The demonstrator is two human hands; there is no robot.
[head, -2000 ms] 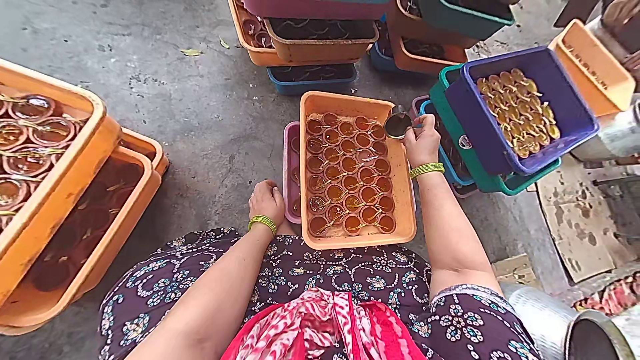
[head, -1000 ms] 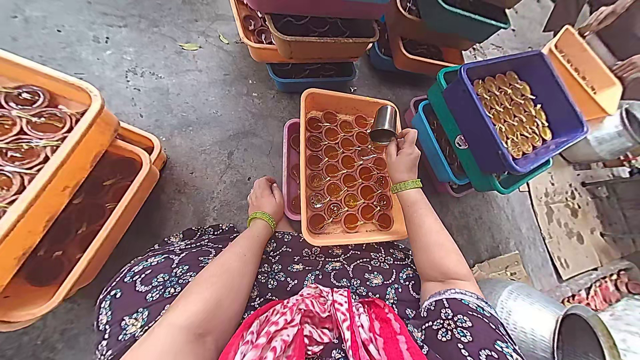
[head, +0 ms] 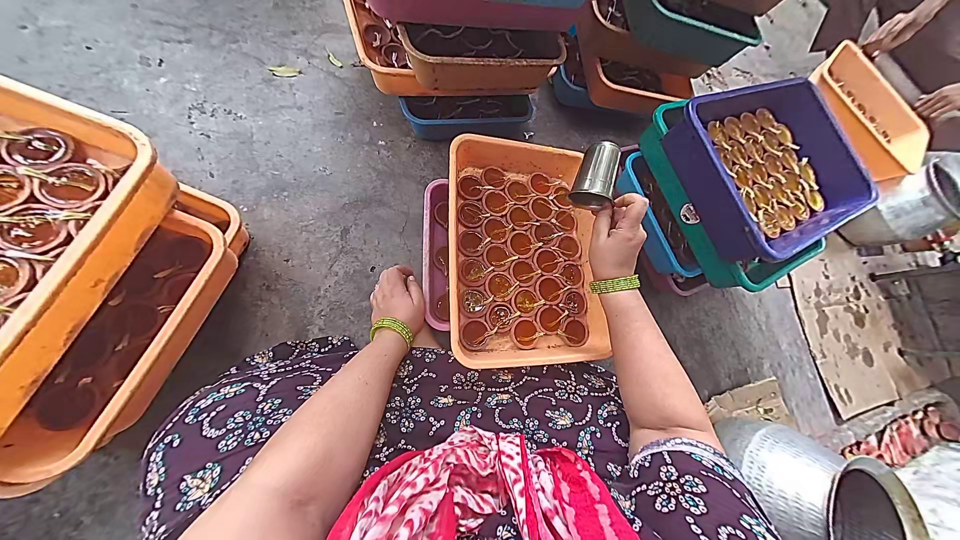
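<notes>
My right hand (head: pixel 619 236) grips a small metal cup (head: pixel 597 175), tipped with its mouth downward, over the right edge of an orange plastic tray (head: pixel 530 358). Rows of small round clay lamps (head: pixel 522 270) with wicks fill that tray, and amber liquid stands in them. My left hand (head: pixel 397 298) rests by my knee, left of the tray, its fingers curled and nothing visible in it. A pink tray (head: pixel 436 315) with more round lamps shows partly from beneath the orange tray.
Orange trays (head: pixel 142 195) of lamps are stacked at the left. More stacked trays (head: pixel 480 71) stand ahead. A purple tray (head: pixel 847 180) tops a stack at the right, near a metal pot (head: pixel 787 469) and cardboard (head: pixel 840 330). Another person's hands hold an orange tray (head: pixel 874 112).
The metal cup in my right hand has gone from upright to mouth-down. At the upper right, another person's hands have come into view at the orange tray. My left hand has stayed put.
</notes>
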